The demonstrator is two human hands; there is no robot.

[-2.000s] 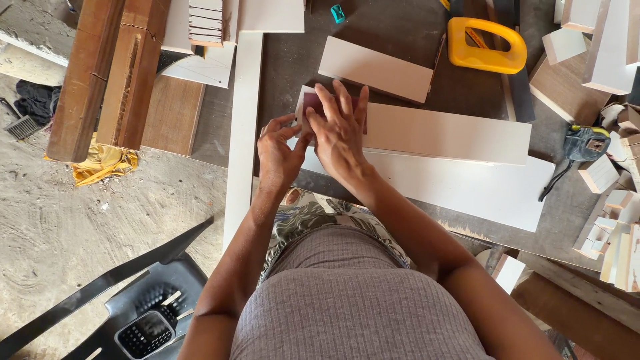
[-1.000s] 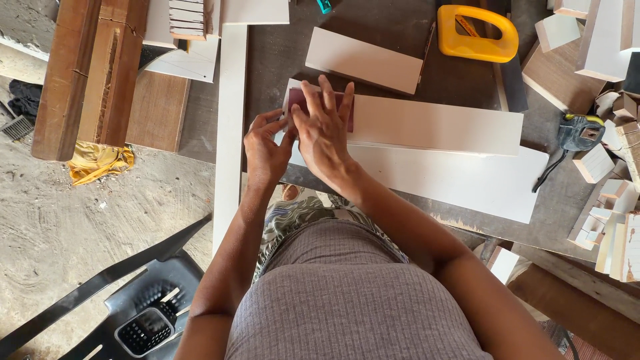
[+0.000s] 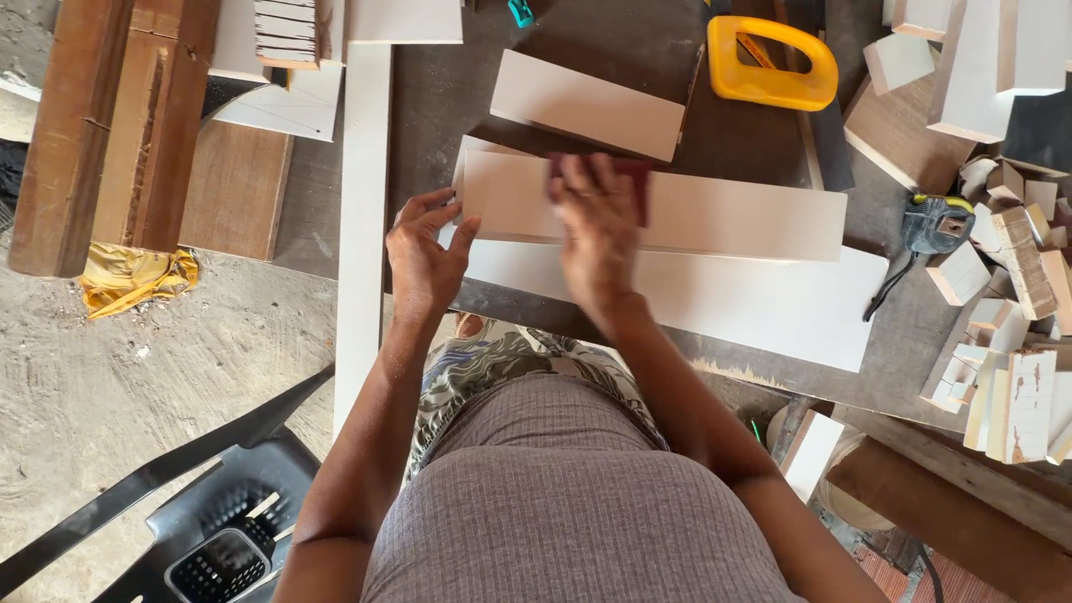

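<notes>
A long white-faced board (image 3: 737, 213) lies on the dark worktable over a larger white panel (image 3: 754, 310). My right hand (image 3: 599, 222), blurred, presses flat on a dark red sheet, seemingly sandpaper (image 3: 638, 188), on the board's face left of its middle. At the board's left end my left hand (image 3: 431, 243) steadies it, thumb on the near corner and fingers at the end edge. A shorter white board (image 3: 586, 105) lies just beyond, touched by neither hand.
A yellow saw handle (image 3: 775, 63), a tape measure (image 3: 936, 224) and many wood offcuts (image 3: 1026, 260) lie to the right. A narrow white strip (image 3: 362, 209) and brown wooden profiles (image 3: 109, 126) are on the left. A black plastic chair (image 3: 243, 502) stands at lower left.
My right hand has slid with the dark red sheet from the board's left end toward its middle. My left hand stays at the left end.
</notes>
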